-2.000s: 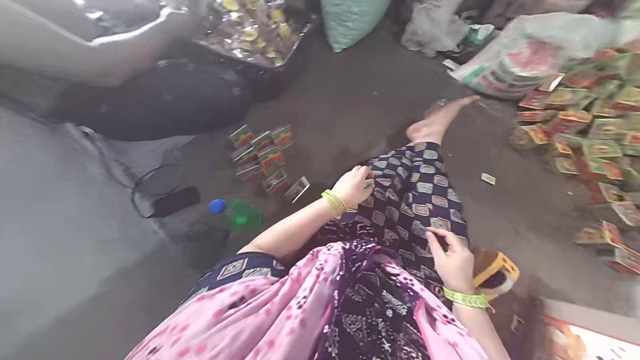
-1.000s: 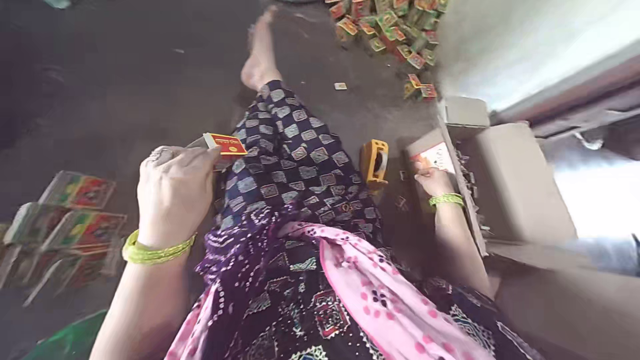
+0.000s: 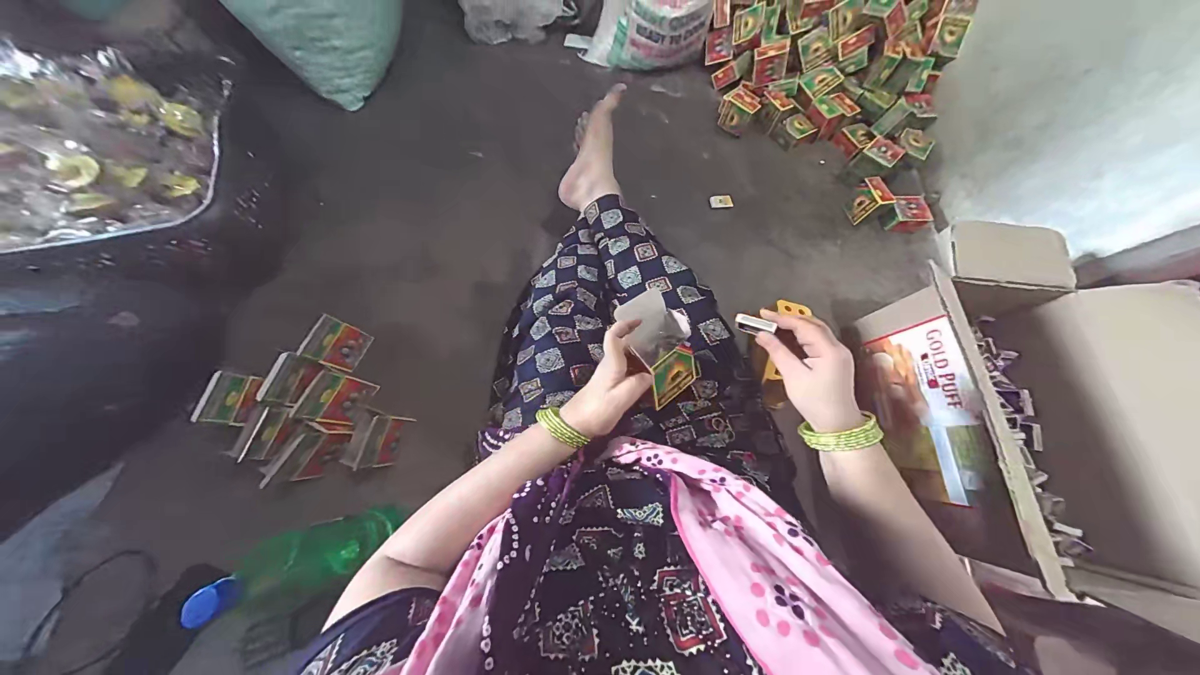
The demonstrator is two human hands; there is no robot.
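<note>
My left hand [image 3: 611, 386] holds a small printed carton [image 3: 673, 375] over my lap, its pale flap standing up. To the right, my right hand [image 3: 811, 361] pinches a small white-and-dark box [image 3: 756, 324] between thumb and fingers. A yellow object with holes [image 3: 793, 308] lies partly hidden behind that hand. Several similar printed cartons [image 3: 337, 398] stand in a group on the floor at the left. Beside my right forearm is an open cardboard box [image 3: 1008, 441] with many small pieces inside.
Many printed cartons [image 3: 844, 84] are heaped by the wall. A sack [image 3: 656, 33] and a pale green sack [image 3: 323, 42] stand ahead. At left are a dark container of wrapped yellow items [image 3: 220, 131] and a green bottle [image 3: 314, 560]. A small pale box [image 3: 721, 202] lies on the floor.
My right hand has come away from the cardboard box and now holds a small box. The carton in my left hand now shows a raised flap. The view has shifted strongly.
</note>
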